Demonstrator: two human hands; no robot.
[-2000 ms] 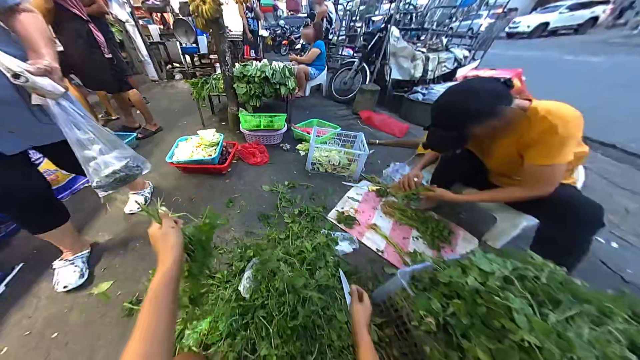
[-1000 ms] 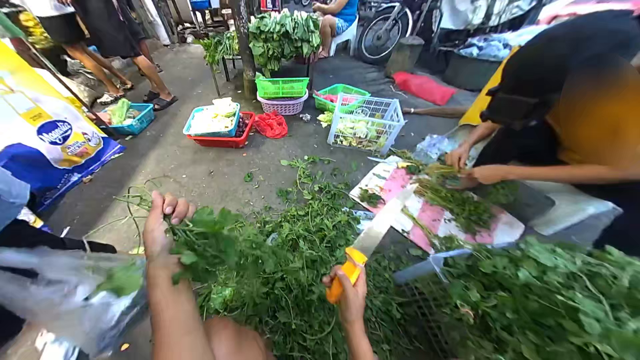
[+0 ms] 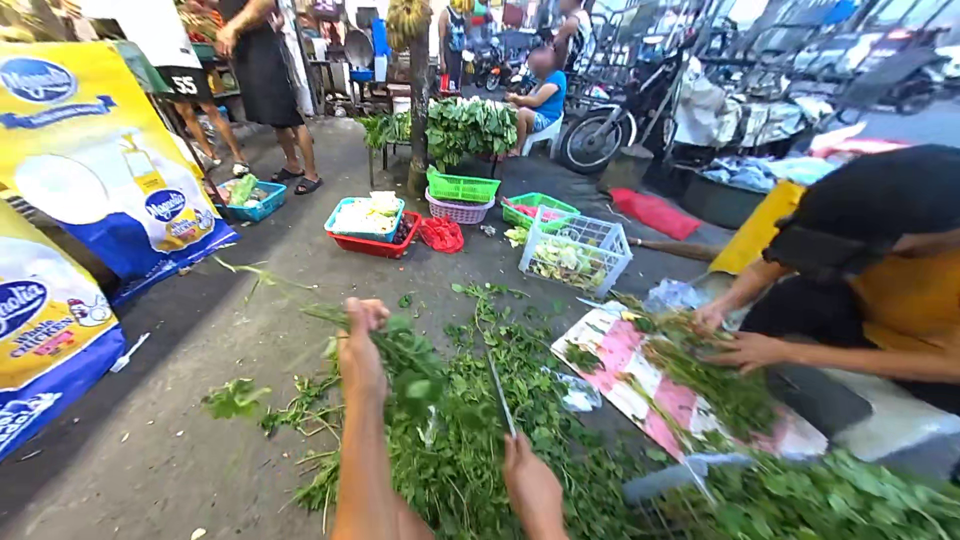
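My left hand (image 3: 363,352) is closed around a bunch of leafy green stems (image 3: 409,352), whose thin stem ends stick out to the left and whose leaves hang to the right. In my right hand (image 3: 531,480) is a knife, its narrow blade (image 3: 500,394) pointing up and away, seen nearly edge-on; the fingers hide its handle. Beneath both hands spreads a heap of leafy greens (image 3: 480,465) on the pavement. The blade is to the right of the bunch, apart from my left hand.
At right, a co-worker's hands (image 3: 731,337) hold greens over a pink and white board (image 3: 570,349). A crate of greens (image 3: 840,499) stands at lower right. Ahead are a white plastic crate (image 3: 576,251), a red tray (image 3: 367,246) and a green basket (image 3: 463,186). Printed sacks (image 3: 112,165) hang at left.
The knife's broad blade and yellow handle showed a second ago; now the blade is edge-on and the handle is covered. The plastic bag at lower left is out of view.
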